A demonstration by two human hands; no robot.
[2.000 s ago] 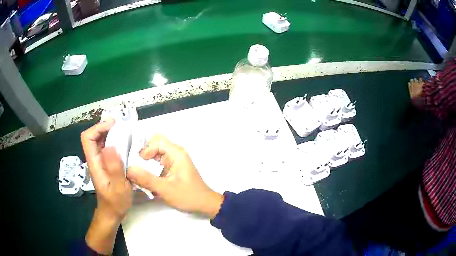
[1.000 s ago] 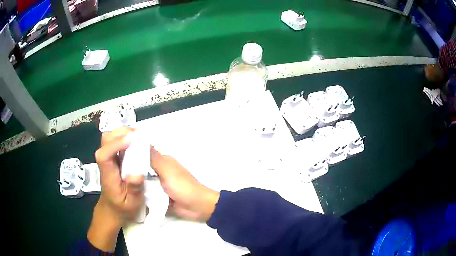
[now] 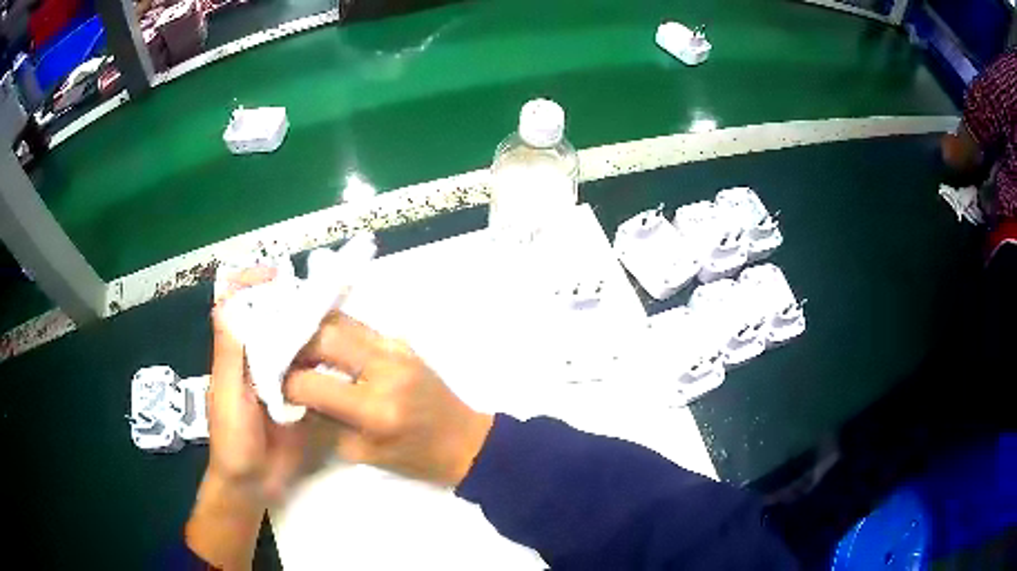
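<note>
My left hand (image 3: pixel 240 413) is at the left edge of the white work sheet (image 3: pixel 446 323), its fingers raised around a bright white bundle. My right hand (image 3: pixel 385 407) presses the white wiping cloth (image 3: pixel 284 329) against it; a cloth end sticks up to the right. Any plug unit inside the bundle cannot be told from the cloth. A clear bottle with a white cap (image 3: pixel 536 167) stands at the sheet's far edge. One white unit (image 3: pixel 582 292) lies on the sheet, pins up.
Several white units (image 3: pixel 725 240) stand pins up at right. A smaller group (image 3: pixel 157 407) is at left. Two units (image 3: pixel 257 129) lie on the green belt (image 3: pixel 446 78) beyond its worn metal edge. A person's arm and a blue stool (image 3: pixel 887 538) are at right.
My hands have turned the bundle, and the cloth now spreads over its top. The belt units have moved right. The person's arm at right has shifted, and a white cloth shows near that hand.
</note>
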